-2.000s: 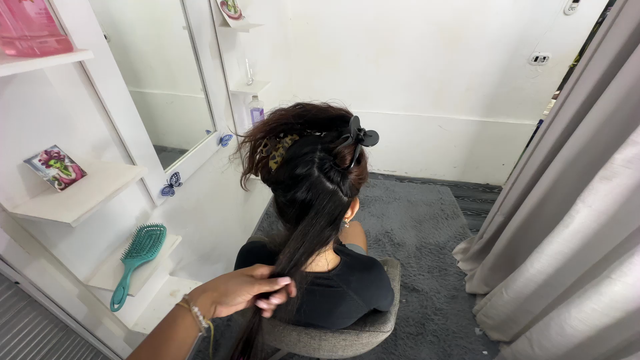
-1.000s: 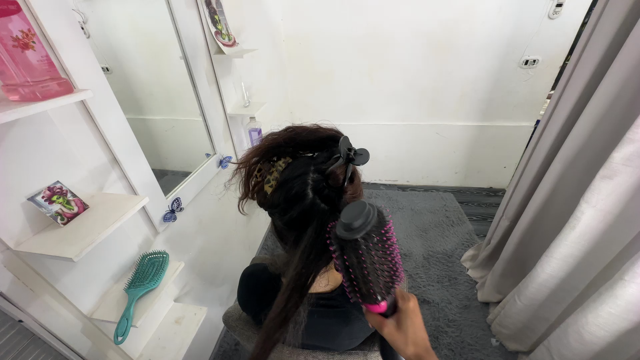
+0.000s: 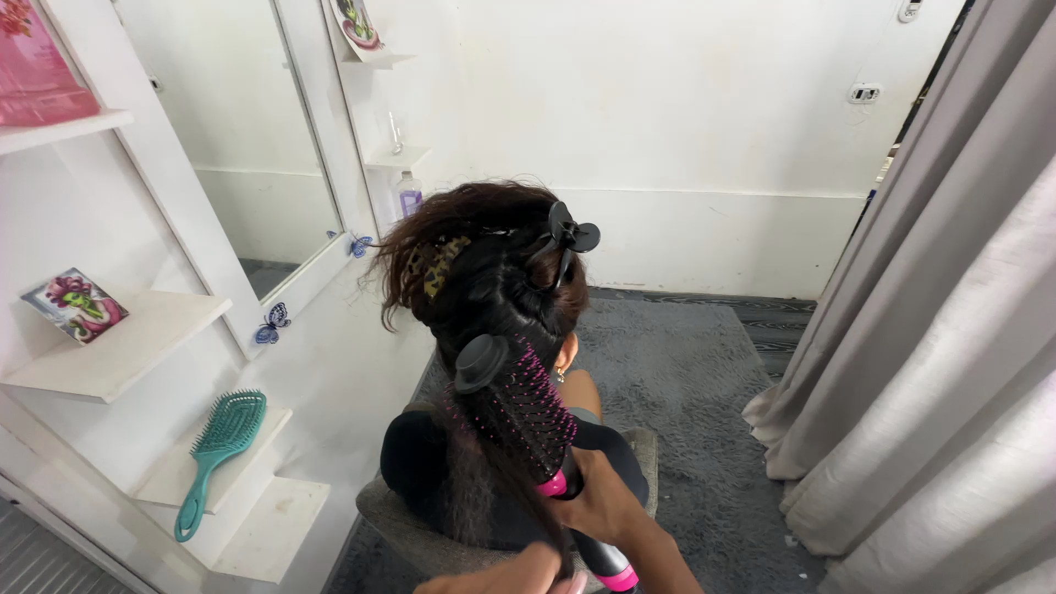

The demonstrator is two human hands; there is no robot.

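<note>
A person in a black top sits facing away, with dark hair (image 3: 487, 305) pinned up by a black claw clip (image 3: 571, 234) at the right and a tortoiseshell-pattern clip (image 3: 437, 266) at the left. My right hand (image 3: 602, 503) grips the handle of a black and pink hot-air brush (image 3: 528, 412), its bristles against a loose section of hair behind the neck. At the bottom edge, partly out of view and slightly blurred, my left hand (image 3: 516, 573) holds the lower part of that hair section.
A teal vented hairbrush (image 3: 221, 445) lies on a low white shelf (image 3: 272, 520) at the left, below a shelf with a picture card (image 3: 76, 305). A mirror (image 3: 247, 148) stands behind. The chair (image 3: 388, 516) is on a grey rug (image 3: 685, 363); grey curtains (image 3: 924, 330) hang at the right.
The hot-air brush, out of view two seconds ago, came in from the right and has moved left onto the loose hair. My left hand is now lower, at the bottom edge.
</note>
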